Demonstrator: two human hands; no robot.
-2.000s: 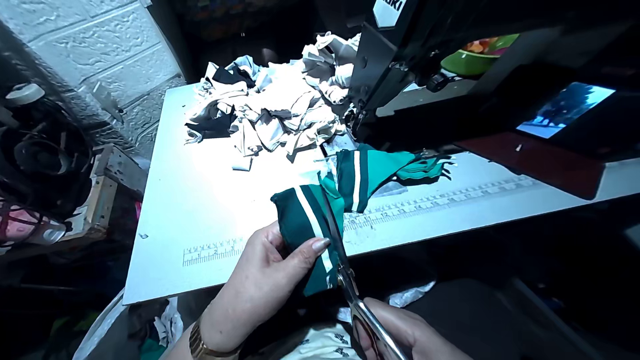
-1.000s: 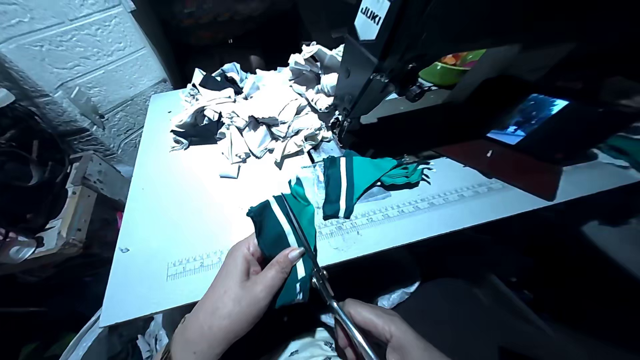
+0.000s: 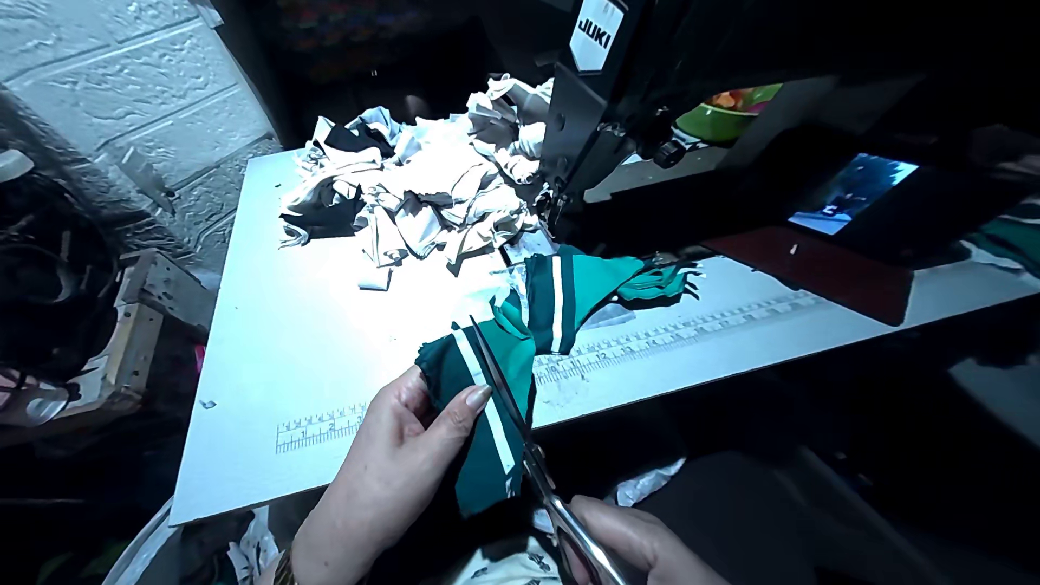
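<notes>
My left hand (image 3: 398,463) pinches a dark green fabric piece (image 3: 479,422) with a white stripe, thumb on top, near the table's front edge. My right hand (image 3: 634,540) grips the handles of metal scissors (image 3: 532,463), whose blades lie along the fabric beside the white stripe. Just beyond, a second green striped piece (image 3: 561,296) with a bunched end rests on the table by the sewing machine (image 3: 601,122). How far the blades are apart is hard to tell.
Cream and dark fabric scraps (image 3: 431,179) are heaped at the back of the white table (image 3: 268,325), which has a printed ruler (image 3: 674,329). A phone (image 3: 853,193) with a lit screen stands at right, near a green bowl (image 3: 719,122). A wooden crate (image 3: 142,325) is at left.
The view has shifted somewhat. My left hand stays on the striped fabric and my right hand on the scissors, with the blades still at the cloth. The scrap heap looks unchanged.
</notes>
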